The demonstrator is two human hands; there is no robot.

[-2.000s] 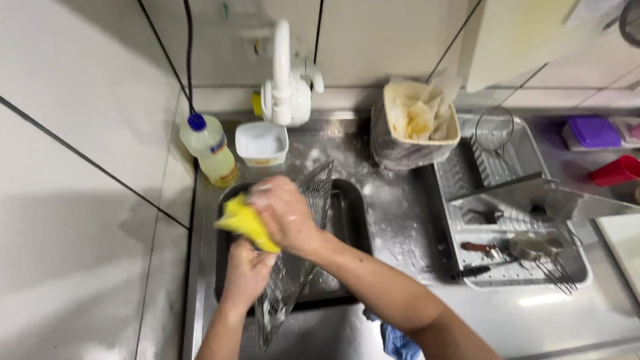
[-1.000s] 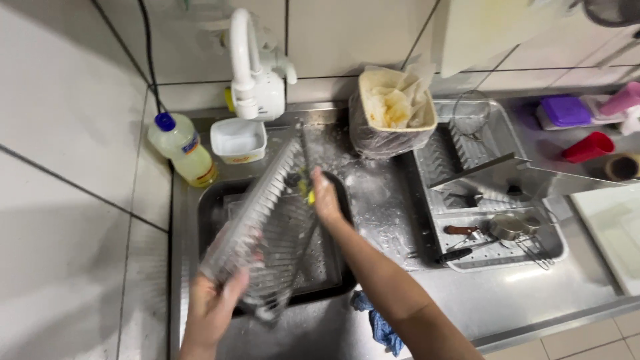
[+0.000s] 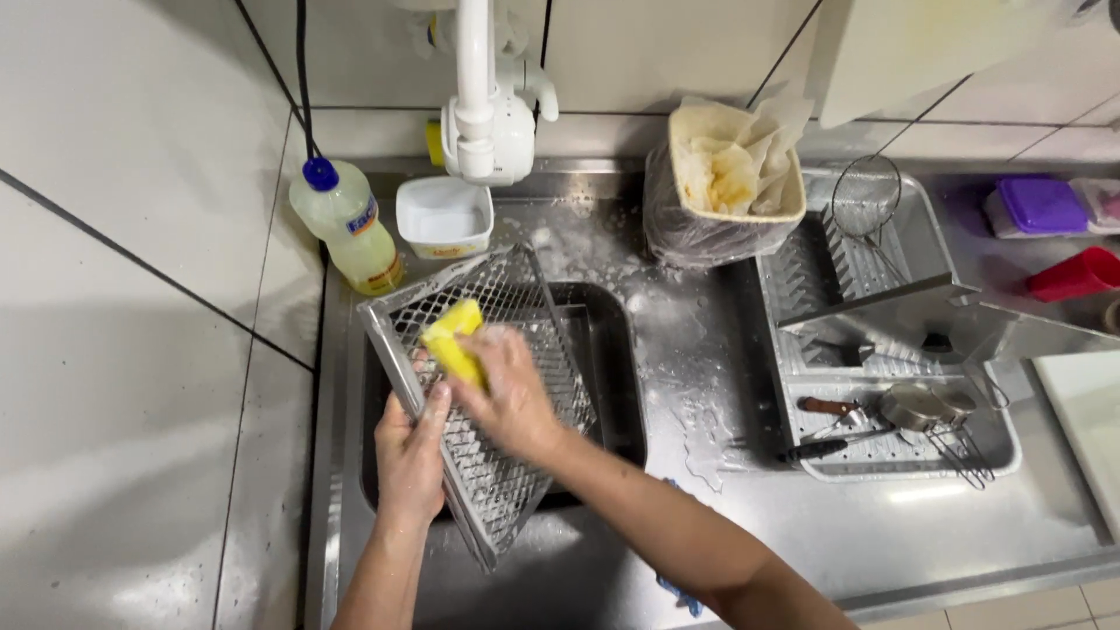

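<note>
My left hand (image 3: 411,455) grips the long left rim of a perforated metal tray (image 3: 507,472), which is tilted above the sink. In my right hand (image 3: 512,394) is a yellow sponge (image 3: 455,341), pressed to the inner mesh near the tray's upper left part. White suds lie on the mesh. A dark rectangular pan (image 3: 617,350) sits in the sink beneath the tray. The white faucet (image 3: 477,131) stands behind, apart from both hands.
A soap bottle (image 3: 346,227) and a white plastic tub (image 3: 444,219) stand behind the sink. Right of them are a lined waste bin (image 3: 787,206) and a dish rack (image 3: 910,472) with utensils. A blue cloth (image 3: 678,595) lies partly under my right forearm.
The tray has turned so its mesh interior faces up more. My right hand has moved left from the tray's right side, and the sponge now shows fully on the mesh.
</note>
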